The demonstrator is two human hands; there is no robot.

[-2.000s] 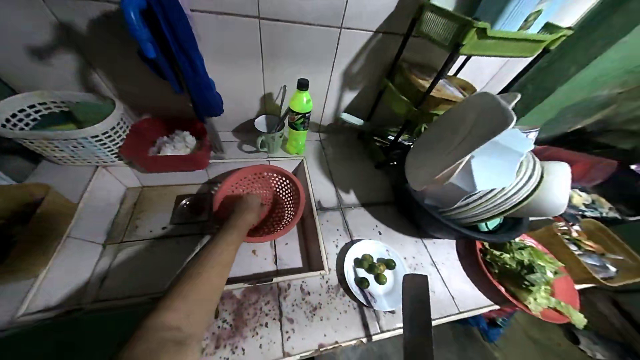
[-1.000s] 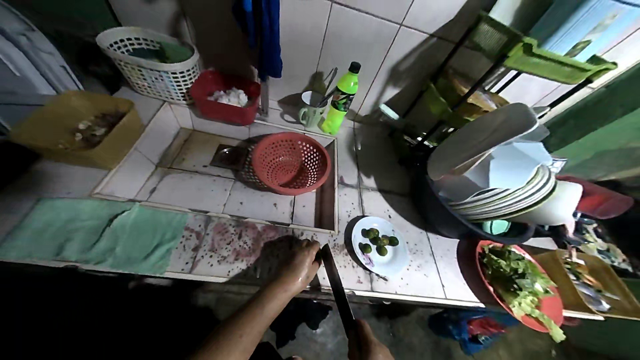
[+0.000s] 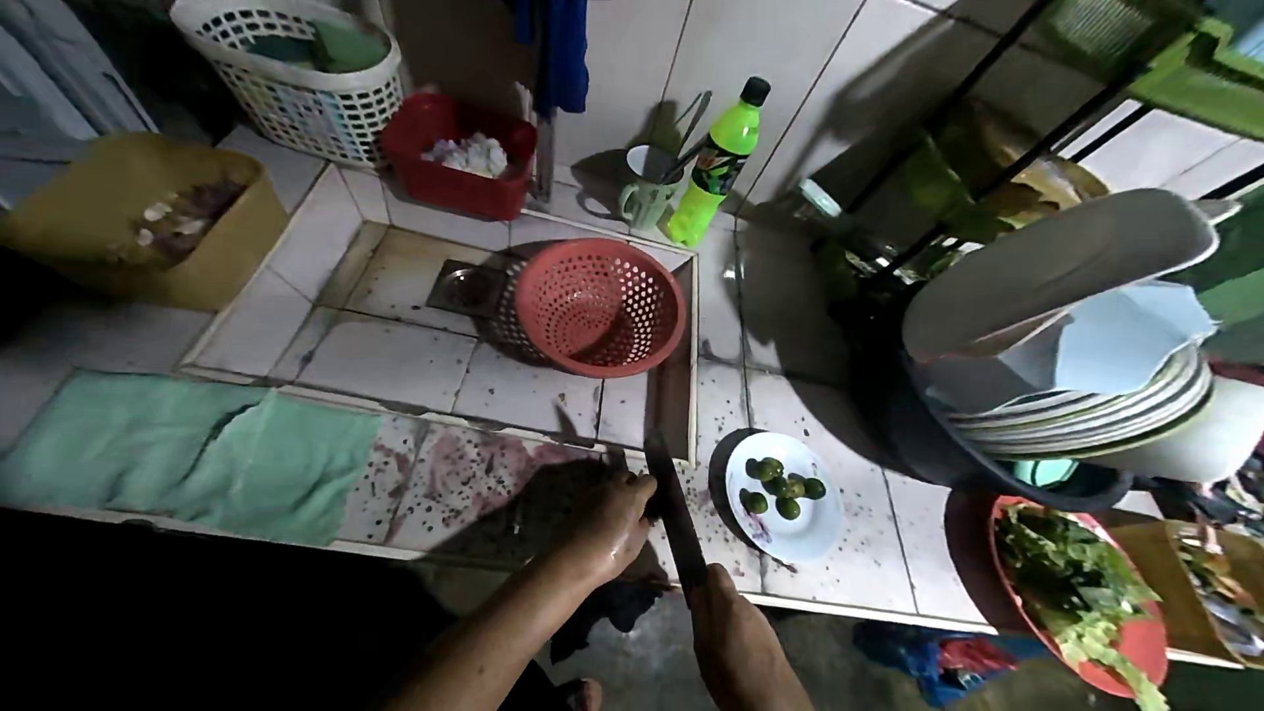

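A long dark-bladed knife (image 3: 675,518) is in my right hand (image 3: 743,642), its blade pointing up and slightly left over the counter edge. My left hand (image 3: 614,523) is beside the blade, fingers curled together at the counter's front; whether something small is between them is hidden. Right of the blade, a white plate (image 3: 822,528) holds several small green citrus fruits (image 3: 787,484). Behind my left hand, a red plastic colander (image 3: 600,308) sits in the tiled sink basin (image 3: 385,341), with its inside visible.
A green cloth (image 3: 188,449) lies along the front left edge. Dishes (image 3: 1076,420) are stacked in a dark basin at right, near a red plate of leafy greens (image 3: 1076,583). A green soda bottle (image 3: 718,163) and a mug (image 3: 649,188) stand by the wall. Reddish stains mark the counter.
Two seconds ago my left hand was in the colander; it has since moved to the counter's front edge beside the knife. The view has swung left.
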